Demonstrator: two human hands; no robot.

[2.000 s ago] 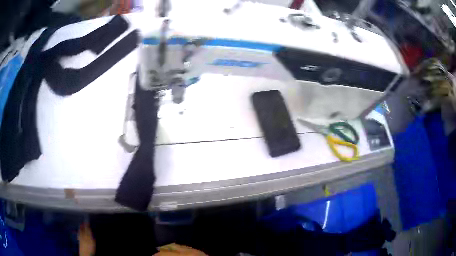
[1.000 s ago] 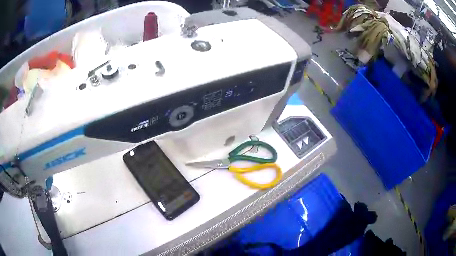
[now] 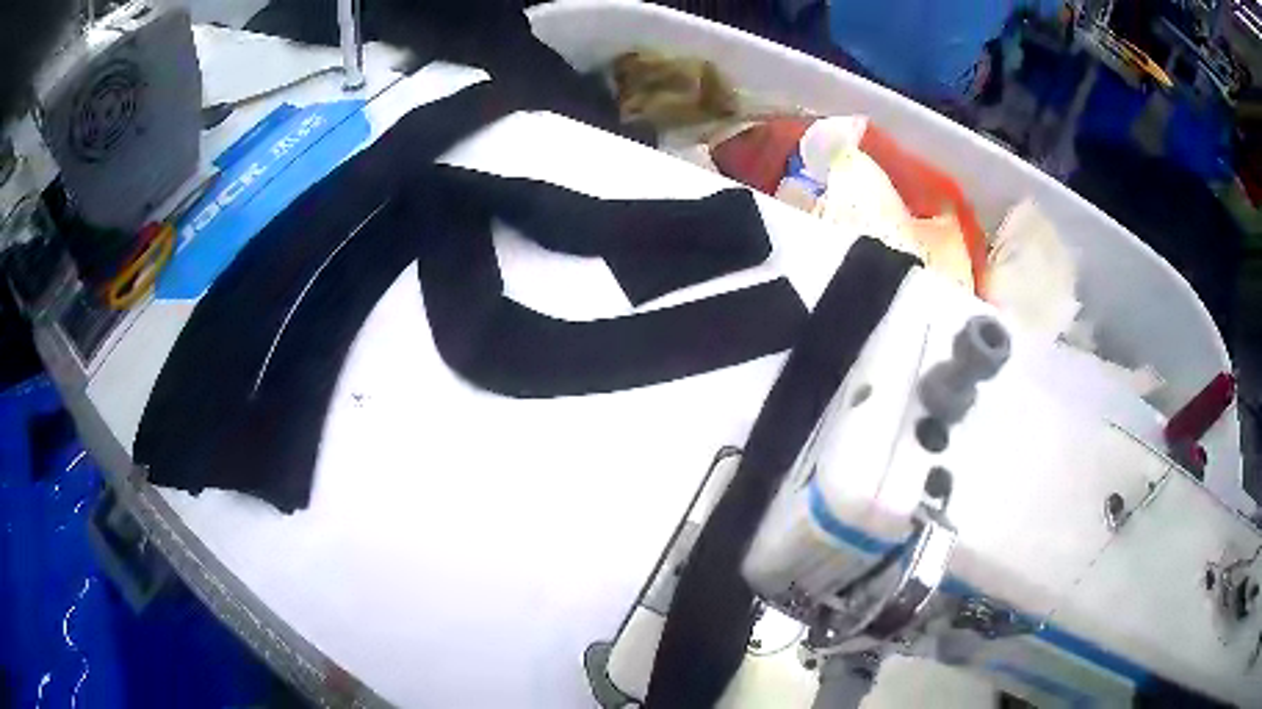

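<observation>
No hand is in the picture. A long dark strip [image 3: 754, 478] runs beside the white sewing machine head [image 3: 865, 402], past the needle area [image 3: 865, 616], and leaves at the bottom edge. Left of the machine, a curved dark piece [image 3: 554, 346] and a wide dark piece [image 3: 277, 333] lie flat on the white table [image 3: 457, 554]. The wide piece reaches the table's left front edge. A thin metal guide rod [image 3: 671, 547] lies left of the dark strip.
A white bin [image 3: 1093, 222] behind the table holds orange and white cloth scraps [image 3: 913, 208]. A dark red thread cone [image 3: 1200, 406] stands at right. A blue JACK label [image 3: 256, 187], yellow-handled scissors [image 3: 143, 267] and a grey machine part [image 3: 125, 111] are at upper left.
The view has swung left from the machine's control panel, phone and green-yellow scissors to the cut pieces left of the needle. The hands seen low in the oldest frame are out of view.
</observation>
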